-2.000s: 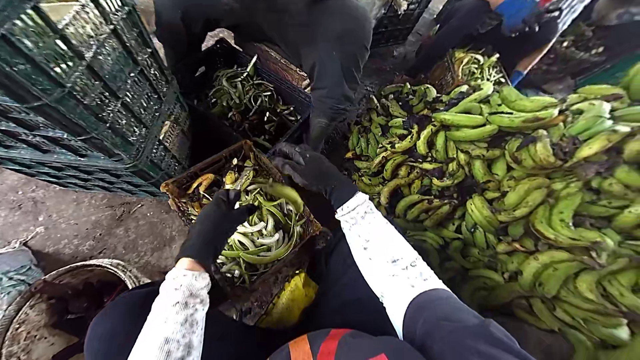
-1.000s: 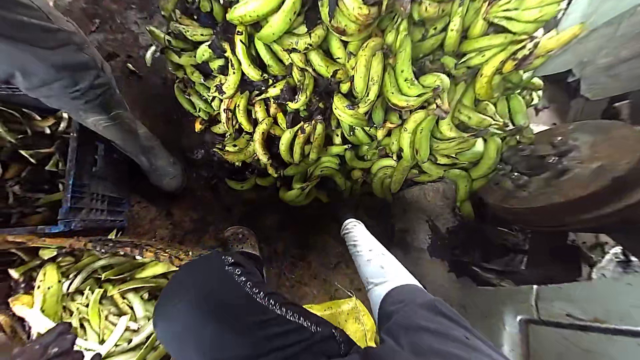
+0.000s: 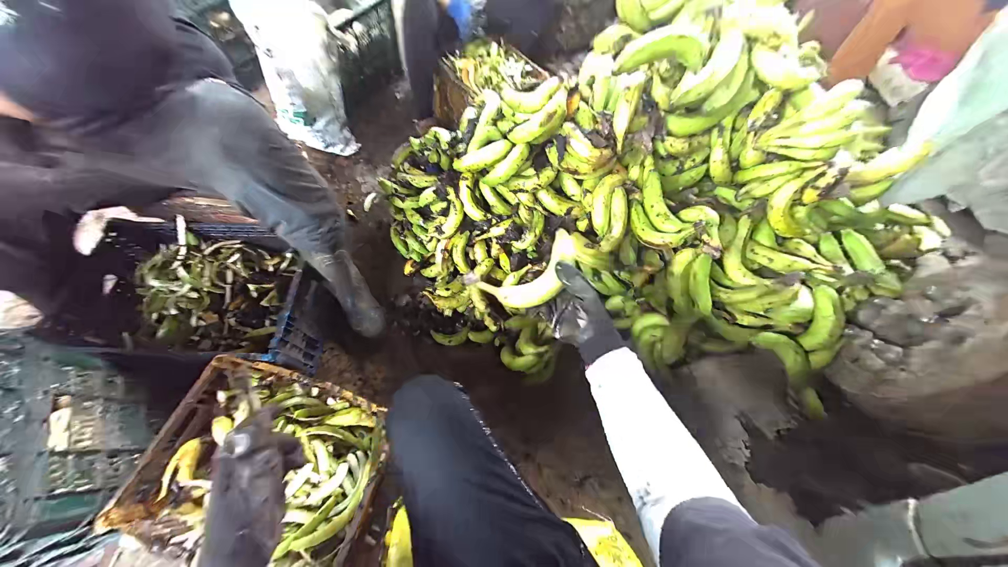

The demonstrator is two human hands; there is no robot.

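My right hand [image 3: 584, 311], in a dark glove below a white sleeve, is closed around a green plantain [image 3: 524, 293] at the near edge of a large heap of green plantains [image 3: 654, 205]. Over the crate at lower left, my left hand [image 3: 250, 465] shows as a dark, blurred shape; its fingers and anything in them cannot be made out. That worn crate [image 3: 161, 441] holds green and pale peels [image 3: 323, 472], with some yellow pieces at its left side.
A dark blue plastic crate [image 3: 298, 327] of peels stands beyond the near crate. Another person's leg [image 3: 276, 189] is beside it. Green crates [image 3: 71, 425] stand at far left, a stone-like mass [image 3: 929, 339] at right. Yellow material [image 3: 602, 543] lies by my knee.
Two seconds ago both my hands were at the peel crate; my right hand has since reached to the heap and taken hold of a plantain. The view has shifted considerably.
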